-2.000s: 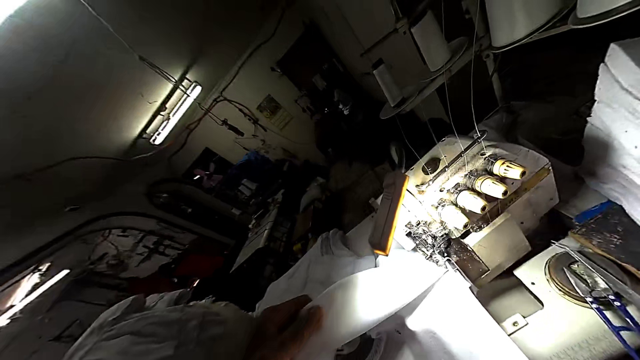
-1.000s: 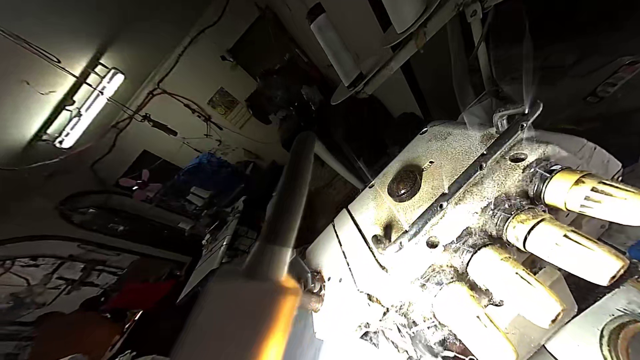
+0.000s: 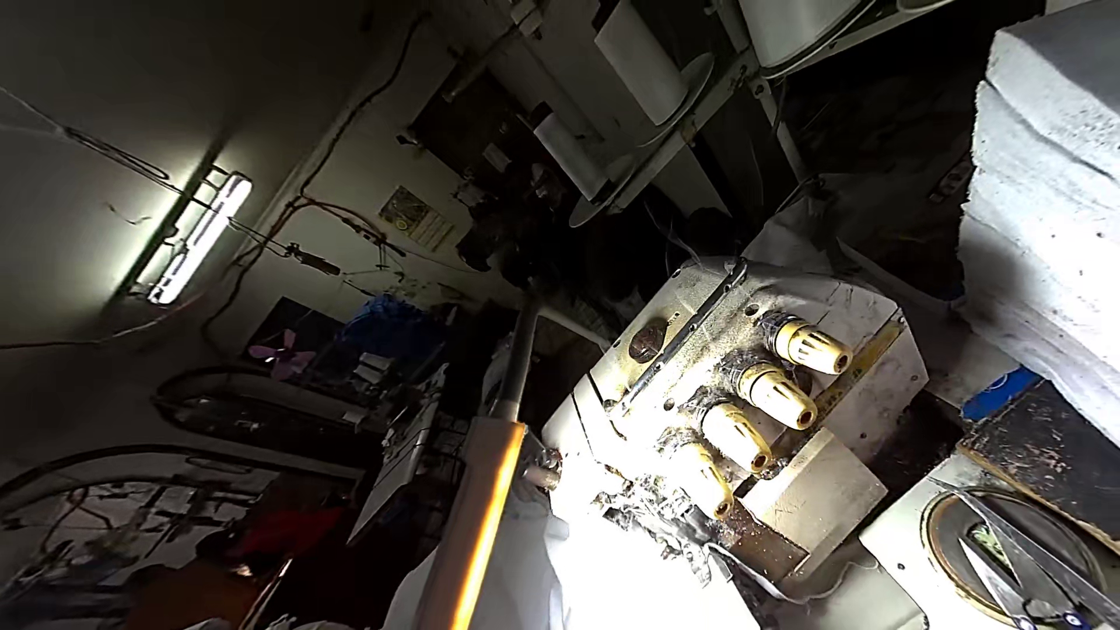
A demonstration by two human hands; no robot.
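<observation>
An overlock sewing machine (image 3: pixel 726 376) with a row of yellow tension knobs (image 3: pixel 774 395) takes up the middle right of the head view. White fabric (image 3: pixel 639 569) lies brightly lit beneath its needle area. An orange-edged lamp or bar on a grey arm (image 3: pixel 477 525) rises just left of the machine; its exact kind is unclear. Metal thread snips or scissors (image 3: pixel 1024 560) lie over a round opening in the machine's base at lower right. Neither of my hands shows in this view, so what they hold or touch is hidden.
Thread cones (image 3: pixel 643 61) stand on a rack above the machine. A thick stack of white fabric (image 3: pixel 1041 210) is at the right, beside a dark worn board (image 3: pixel 1050 446). A lit tube lamp (image 3: pixel 201 238) hangs at left. Dark clutter fills the background.
A hand on the white fabric at the lower middle two seconds ago is out of view now. The view has swung and sits nearer the machine.
</observation>
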